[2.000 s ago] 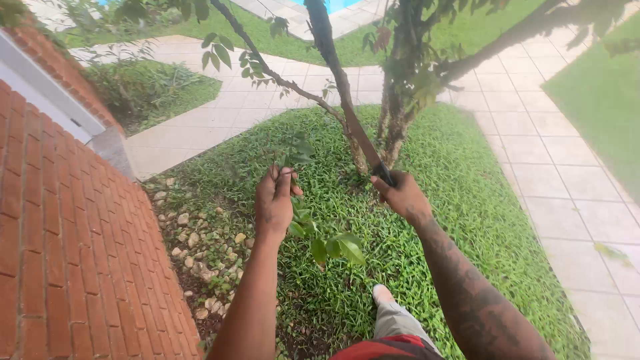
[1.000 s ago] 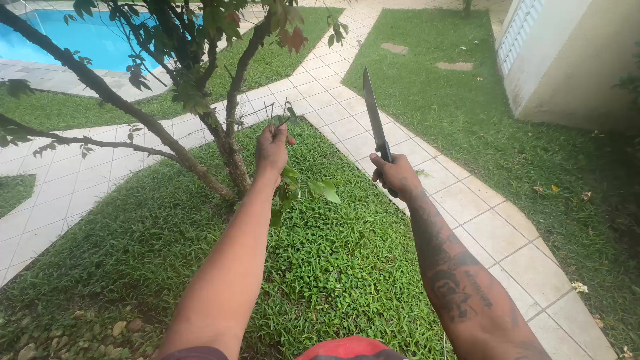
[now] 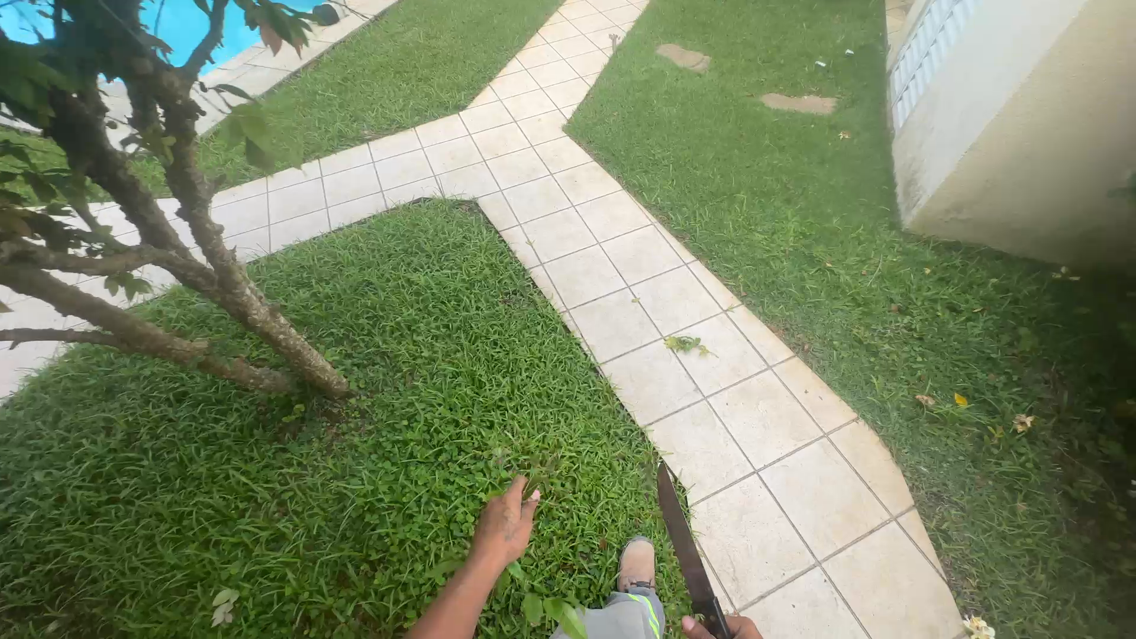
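Low in the head view, my left hand [image 3: 508,524] is over the grass, closed around a leafy sprig [image 3: 555,611]. Green leaves hang below that wrist, and thin blurred twigs show beyond the fingers. My right hand [image 3: 723,628], partly cut off by the bottom edge, grips the black handle of a long-bladed knife [image 3: 682,537]. Its dark blade points forward along the border between grass and tiled path. A small tree [image 3: 257,324] with several rough stems stands at the left, apart from both hands.
A pale tiled path [image 3: 621,257] runs beside the grass bed, with a loose green sprig [image 3: 688,345] on it. One shoe [image 3: 636,564] is on the grass between my hands. A swimming pool [image 3: 235,35] is at upper left; a pale wall [image 3: 985,133] stands at upper right.
The view has swung right and down. My hands are now low in view, with the blade beside the path edge; a second ago it pointed up. The tree now stands farther left of my hands.
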